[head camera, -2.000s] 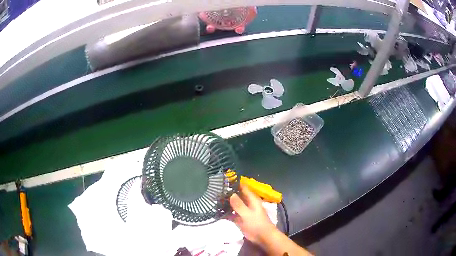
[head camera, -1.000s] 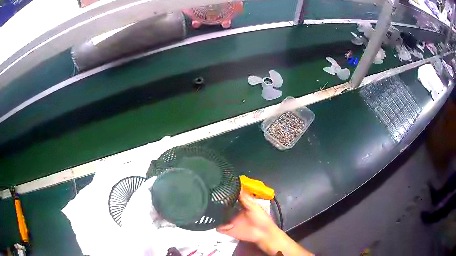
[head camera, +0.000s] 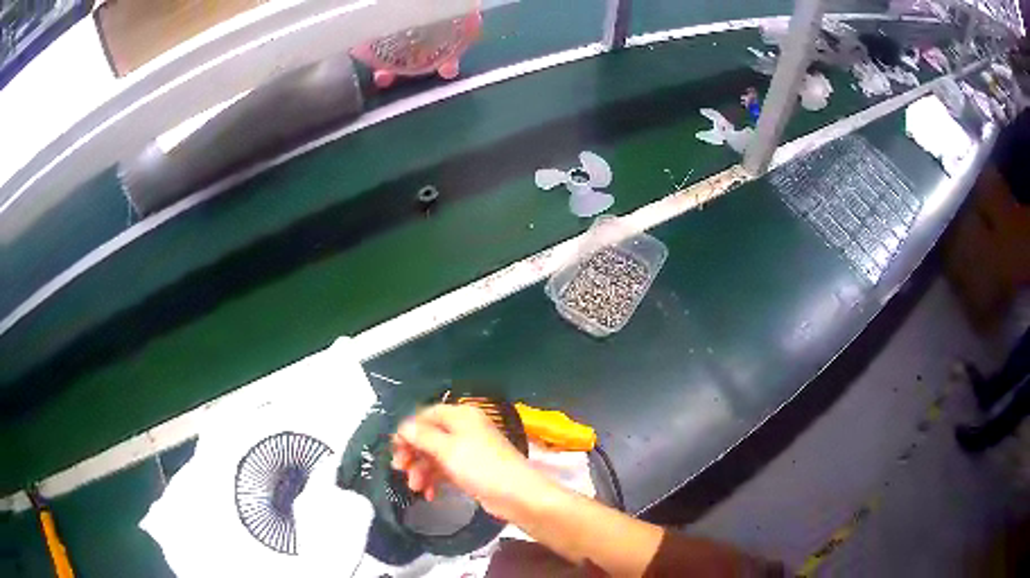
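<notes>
The dark green fan housing lies tilted on the white cloth, near the bottom centre. A pale patch shows inside it. My right hand, bare and blurred, is over the housing with its fingers curled; whether they hold something small is unclear. A white shape at the housing's left edge may be my gloved left hand, but it blends with the cloth. A dark round grille with fine spokes lies left of the housing. A yellow electric screwdriver lies just right of the housing.
A clear bin of screws stands on the bench beside the pale rail. A three-lobed impeller and a small dark ring lie on the belt. Another yellow screwdriver is at lower left. A person's dark legs show at right.
The housing has been turned over and lowered onto the cloth. My right hand has left its right rim and moved left over it. The view has shifted, so the bench items appear further left.
</notes>
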